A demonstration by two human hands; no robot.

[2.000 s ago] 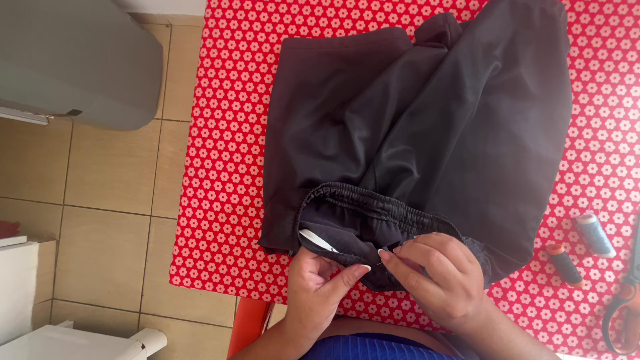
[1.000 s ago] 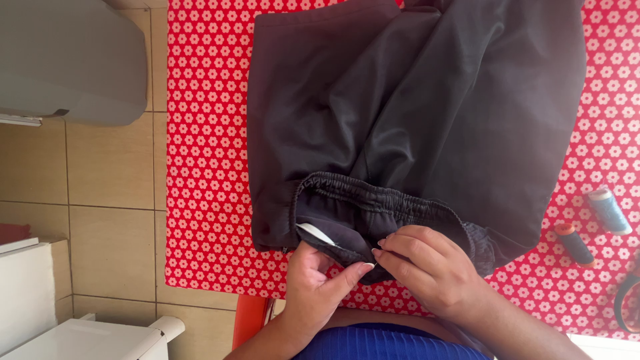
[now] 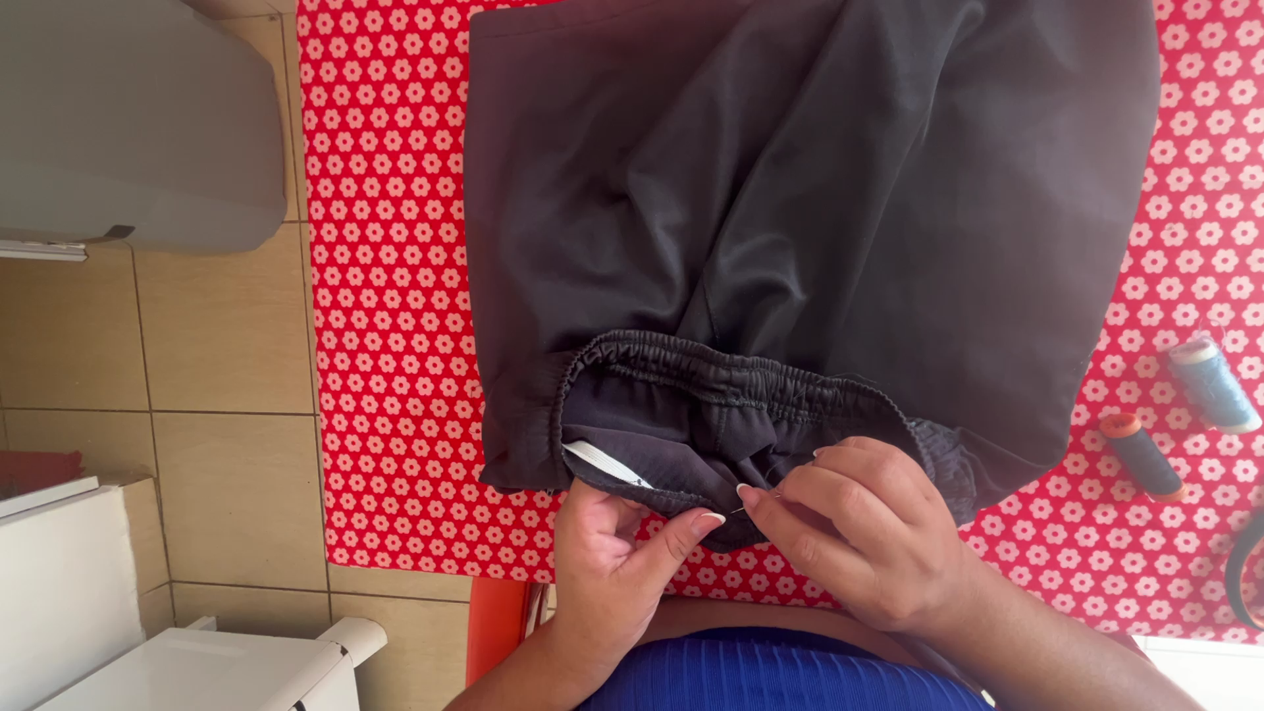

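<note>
A black garment [image 3: 790,217] with a gathered elastic waistband [image 3: 750,380] lies across the table, its waist opening towards me. Inside the opening, a strip of white elastic [image 3: 607,462] shows at the left. My left hand [image 3: 617,553] pinches the near edge of the waistband between thumb and fingers. Just to its right, my right hand [image 3: 859,528] holds a thin sewing needle [image 3: 737,511] between thumb and forefinger, its point close to my left thumb at the black cloth. The fingers of my right hand partly hide the cloth and any thread there.
A light blue thread spool [image 3: 1215,385] and a dark thread spool [image 3: 1143,457] lie on the red flowered tablecloth [image 3: 390,296] at the right. A scissors handle [image 3: 1239,573] shows at the right edge. An orange chair [image 3: 499,627] is below the table's near edge.
The view has moved closer to the garment. Both hands stay at the near waistband edge; the needle now shows between them.
</note>
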